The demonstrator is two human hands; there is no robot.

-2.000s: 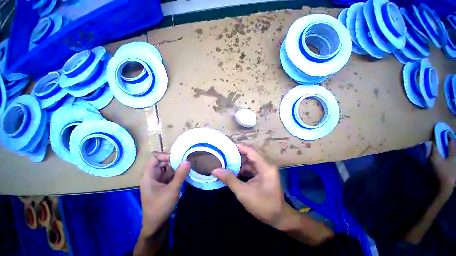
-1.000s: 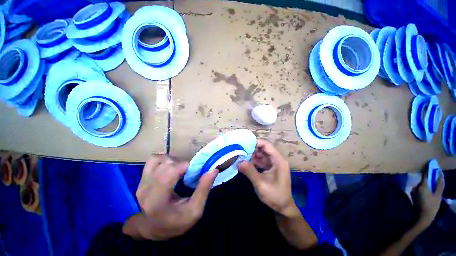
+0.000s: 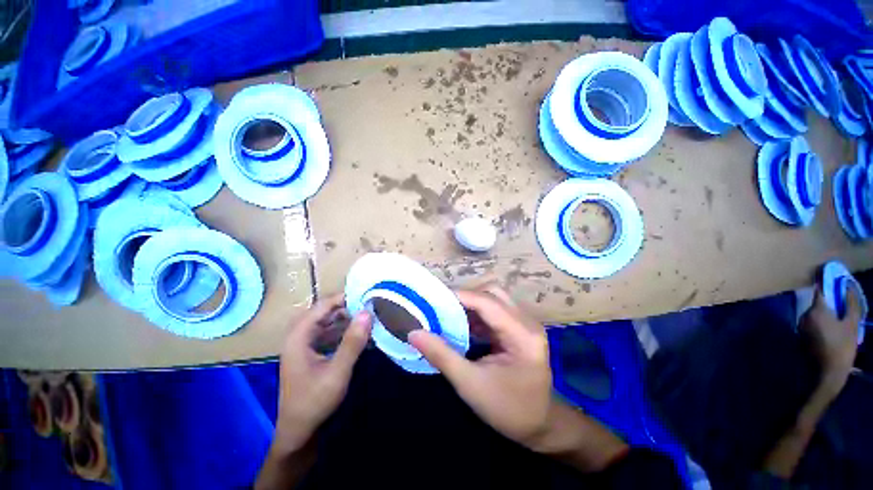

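A pale blue-white flanged ring (image 3: 436, 295) with a darker blue inner collar is held tilted between both hands at the bench's near edge. My left hand (image 3: 324, 368) grips its left side, thumb at the inner rim. My right hand (image 3: 498, 368) grips its right side, thumb on the collar; its other fingers are partly hidden. A small white bottle (image 3: 475, 233) lies on the cardboard beyond the ring. A single flanged ring (image 3: 549, 228) lies flat to the right, in front of stacked rings (image 3: 565, 77).
Overlapping rings (image 3: 244, 244) pile at the left, more rings (image 3: 689, 81) lean at the far right. A blue bin (image 3: 220, 43) stands behind left. Brown-orange rings (image 3: 67, 407) sit below the bench at lower left. Another person's hand (image 3: 831, 335) holds a ring at right.
The held ring has turned, its right side now lower and its left side higher. My left hand has shifted its grip on it. The camera view has also shifted.
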